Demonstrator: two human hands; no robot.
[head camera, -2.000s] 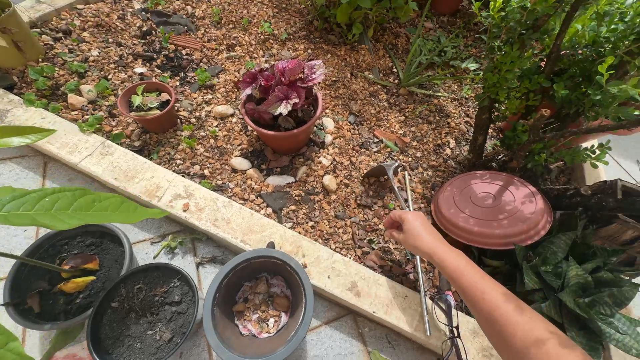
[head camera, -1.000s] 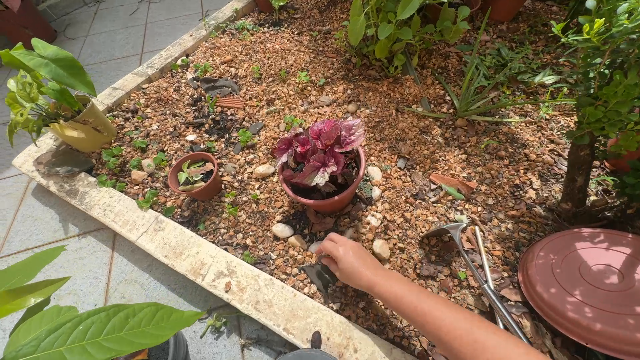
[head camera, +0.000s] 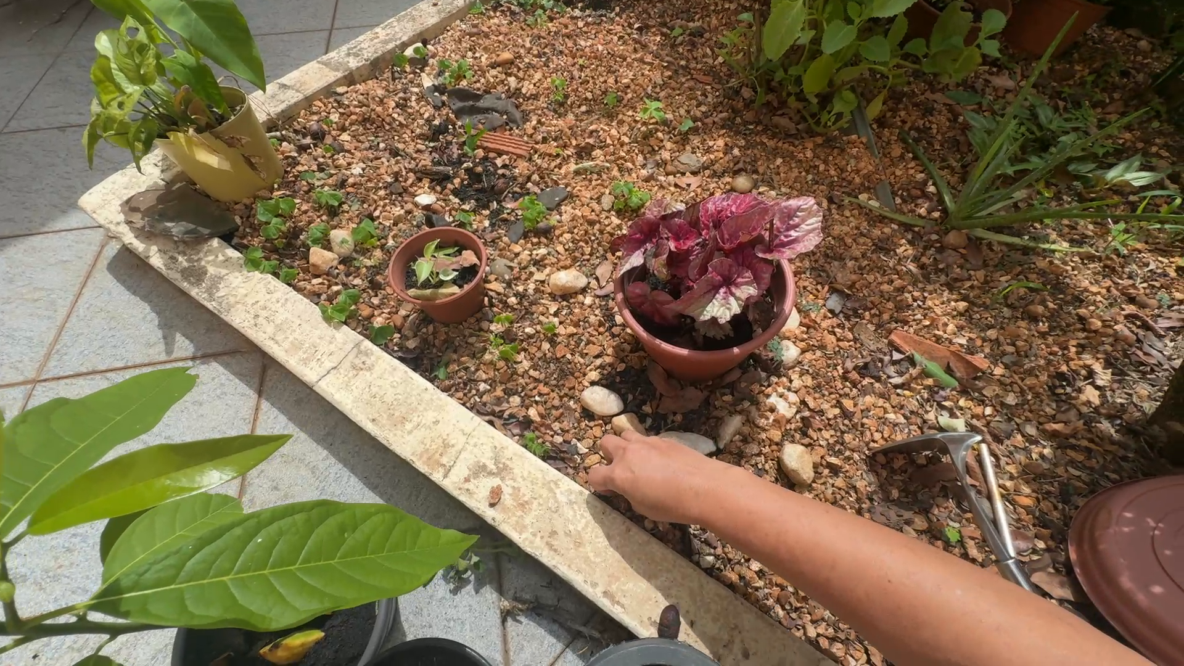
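My right hand (head camera: 652, 474) reaches in from the lower right and is down at the gravel, fingers curled and pointing left, beside the pale stones (head camera: 602, 400) in front of a terracotta-coloured plastic pot (head camera: 703, 361). That pot holds a plant with crinkled red and pink leaves (head camera: 726, 250). Whether anything is between the fingertips cannot be seen. A metal hand cultivator (head camera: 971, 481) lies on the gravel to the right of my forearm. A small terracotta-coloured pot (head camera: 449, 301) with a seedling stands left of the larger one. My left hand is out of view.
A pale stone curb (head camera: 398, 398) runs diagonally between the gravel bed and grey tiles (head camera: 148, 314). A tilted yellow pot (head camera: 227, 157) stands at its corner. Large green leaves (head camera: 268, 555) and dark pots (head camera: 375, 629) are at lower left. A round brown plastic lid (head camera: 1133, 555) lies at right.
My right hand has moved from beside the cultivator to the gravel in front of the red-leaved plant's pot, then slightly along toward the curb. The view has shifted left.
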